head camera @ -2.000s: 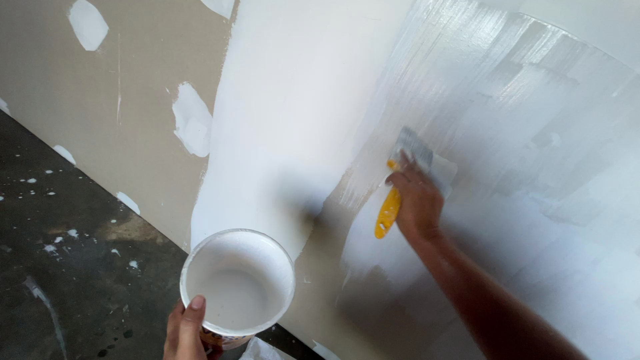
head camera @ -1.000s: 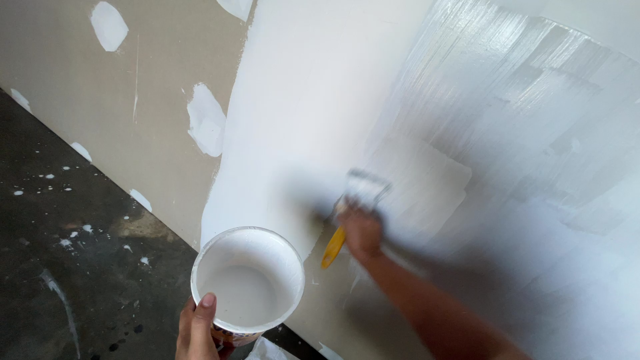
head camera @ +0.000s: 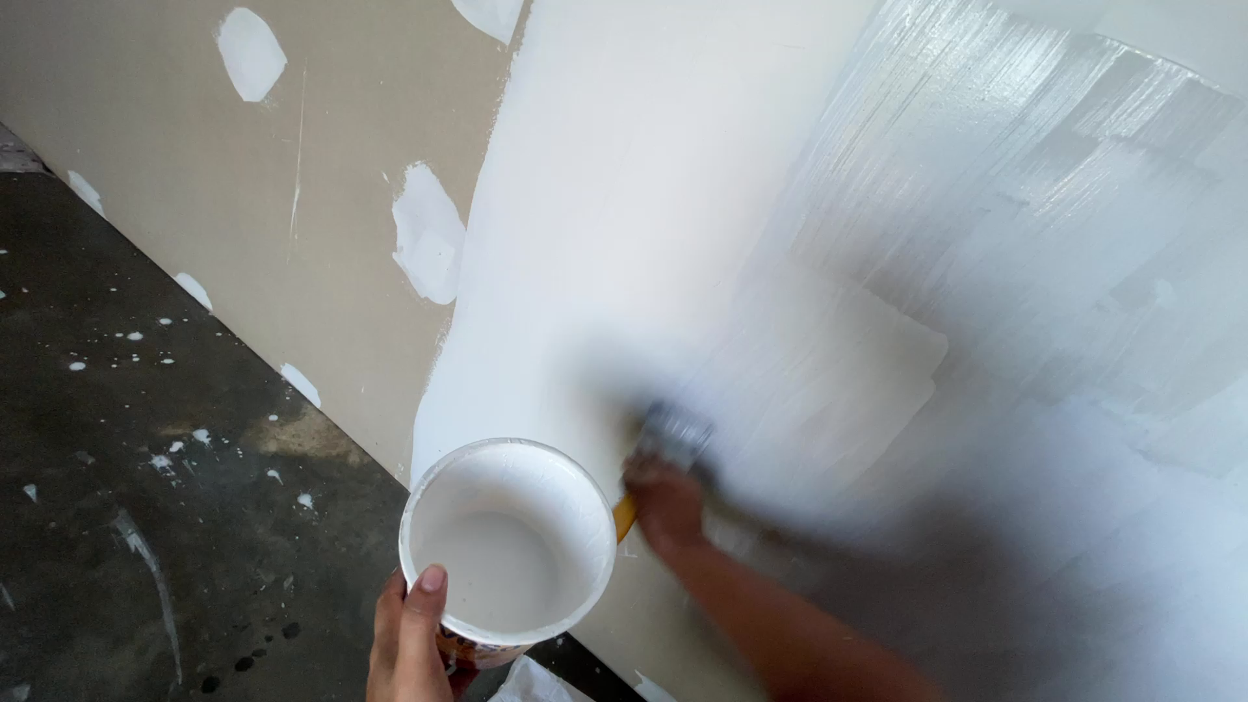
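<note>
My left hand (head camera: 414,634) grips a round plastic bucket (head camera: 508,453) at its lower left rim, thumb over the edge; white paint (head camera: 497,570) lies inside. Just right of the bucket, my right hand (head camera: 668,502) is closed around a paintbrush (head camera: 675,431) with a yellow handle. Its bristles are blurred and lie at the wall's surface; whether they touch cannot be told. The wallboard (head camera: 341,175) is bare beige at left, solid white in the middle and streaked with wet-looking brush strokes at right.
A dark concrete floor (head camera: 224,507) with white splatters runs along the wall's lower left edge. White filler patches (head camera: 429,234) dot the beige board. A white crumpled piece of material (head camera: 531,682) shows below the bucket. Blurred shadows fall on the wall at right.
My right hand has moved down and left with the brush, from the streaked area to beside the bucket's rim. My left hand still holds the bucket.
</note>
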